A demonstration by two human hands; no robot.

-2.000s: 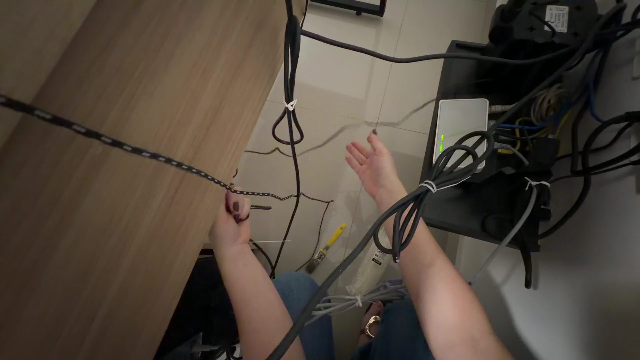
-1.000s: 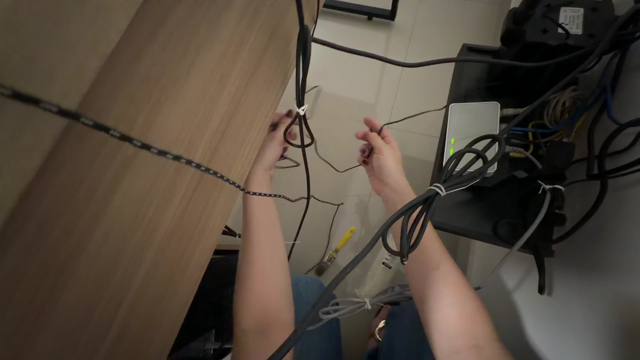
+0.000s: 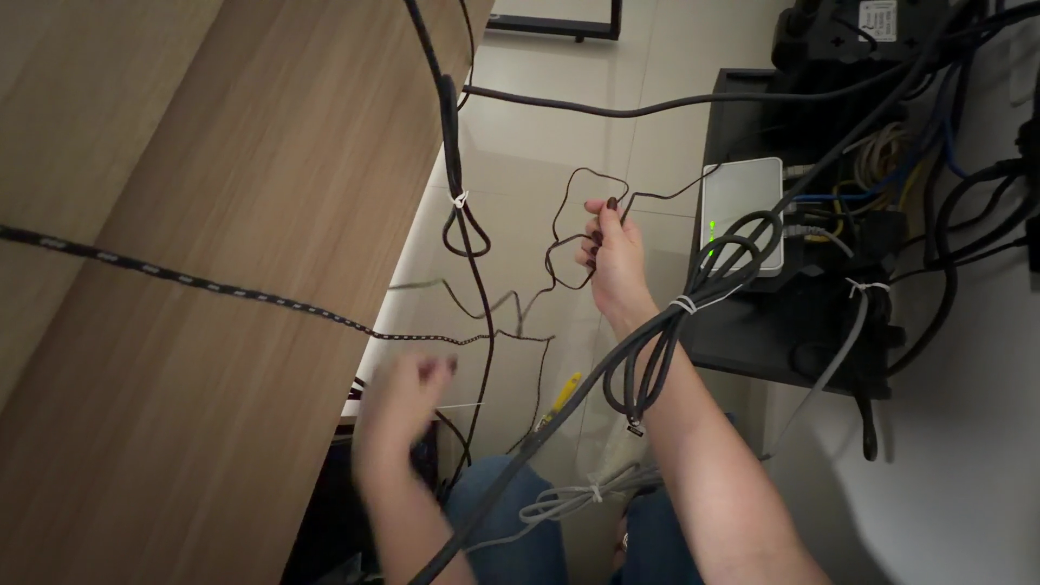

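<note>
My right hand (image 3: 616,256) grips a thin dark cable (image 3: 566,195), whose loose loops hang to the left of the fingers; one end runs up toward the white network box (image 3: 743,213). Blurred by motion, my left hand (image 3: 404,398) is by the wooden desk edge, below a black-and-white braided cord (image 3: 301,306); whether it holds anything cannot be told. A thick dark cable bundle (image 3: 715,280), tied with a white twist tie, crosses in front of my right forearm. Another tied black cable (image 3: 452,154) hangs left of centre.
Wood panel (image 3: 227,219) fills the left. On the right, a black shelf (image 3: 756,353) carries the white box, cables and a black power unit (image 3: 845,36). A yellow-handled tool (image 3: 565,392) lies on the tiled floor (image 3: 666,154). A tied grey cable (image 3: 561,500) passes over my knees.
My right hand has moved up and now has several cable loops by it. From near the tied black cable, my left hand has moved down and left.
</note>
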